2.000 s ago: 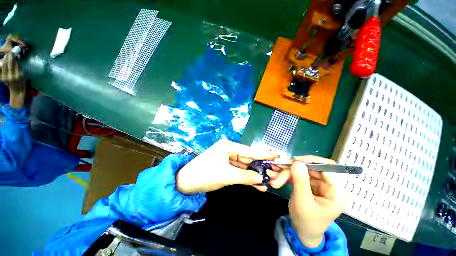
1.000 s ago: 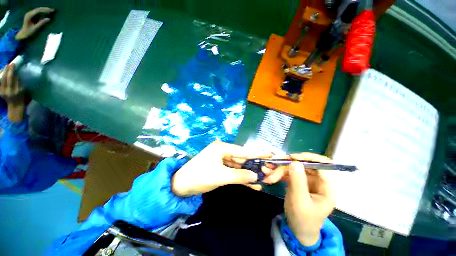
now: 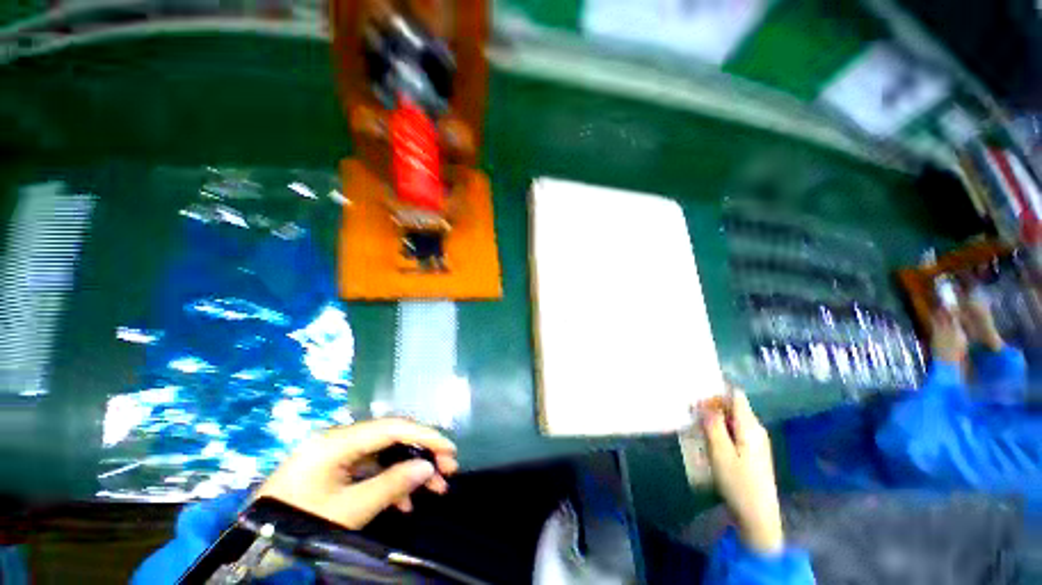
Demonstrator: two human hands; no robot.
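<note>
My left hand point(image 3: 360, 471) holds a small black part point(image 3: 406, 457) between thumb and fingers, in front of the bench edge. My right hand point(image 3: 737, 451) is at the lower right corner of the white foam tray point(image 3: 623, 314), beside the small paper label point(image 3: 695, 455). Its fingers are bent and blurred; whether they hold the tweezers cannot be told. The toggle-clamp fixture point(image 3: 363, 263) stands behind my left hand with its red handle point(image 3: 416, 160) lowered toward the nest. A pale dot sheet point(image 3: 425, 354) lies in front of it.
The plastic bag with blue film point(image 3: 240, 331) lies left of the fixture. More dot sheets point(image 3: 43, 286) lie at the far left. Clear blister trays point(image 3: 817, 303) with dark contents are right of the foam tray. Another person's blue sleeves point(image 3: 954, 429) and hands are at the right.
The view has swung right. My right hand has left the black part and moved right to the foam tray's corner. My left hand still holds the part. The neighbour at the left has gone out of view.
</note>
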